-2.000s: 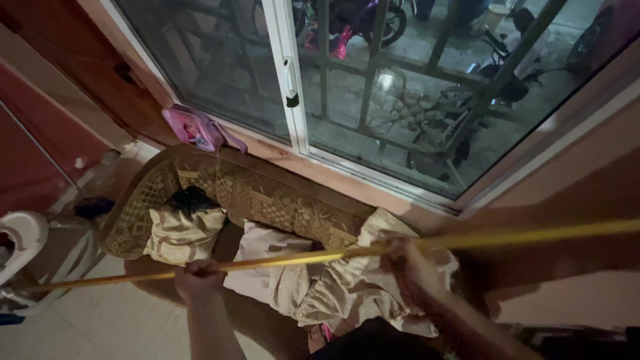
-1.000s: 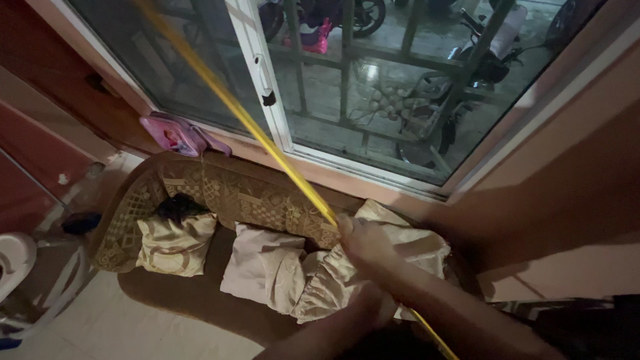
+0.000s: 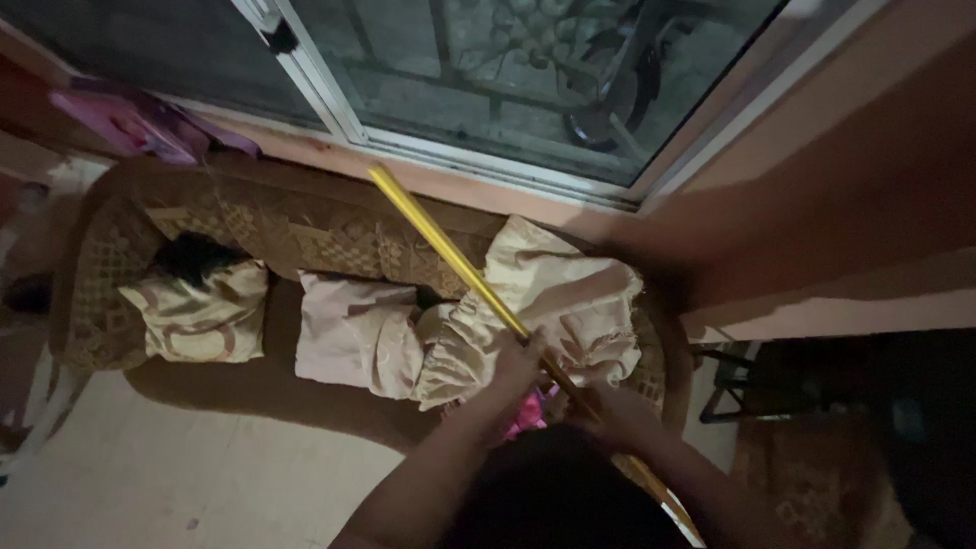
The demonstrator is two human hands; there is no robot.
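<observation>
A long yellow pole [image 3: 450,255] slants from below the window frame down past my body, over the sofa. My left hand [image 3: 520,364] is closed around its middle. Lower down, my right hand [image 3: 616,408] also grips it, partly blurred and dark. Beneath and beside the pole lies crumpled cream fabric [image 3: 560,282] at the sofa's right end. A pale cushion [image 3: 351,328] is left of it, and a patterned cushion [image 3: 217,316] sits farther left with a dark item [image 3: 194,258] on top. Something bright pink [image 3: 528,415] shows near my left wrist.
The brown patterned sofa [image 3: 328,232] stands against the wall under a sliding window [image 3: 488,160]. A pink and purple bag [image 3: 130,126] rests on the sill at left. A dark metal frame [image 3: 724,389] stands at right. Pale tiled floor [image 3: 229,473] lies in front of the sofa.
The pole lay nearly level across the view, then was raised across the window; its tip is now lower, just below the window frame. My hands have moved lower along with it. The view has tilted downward.
</observation>
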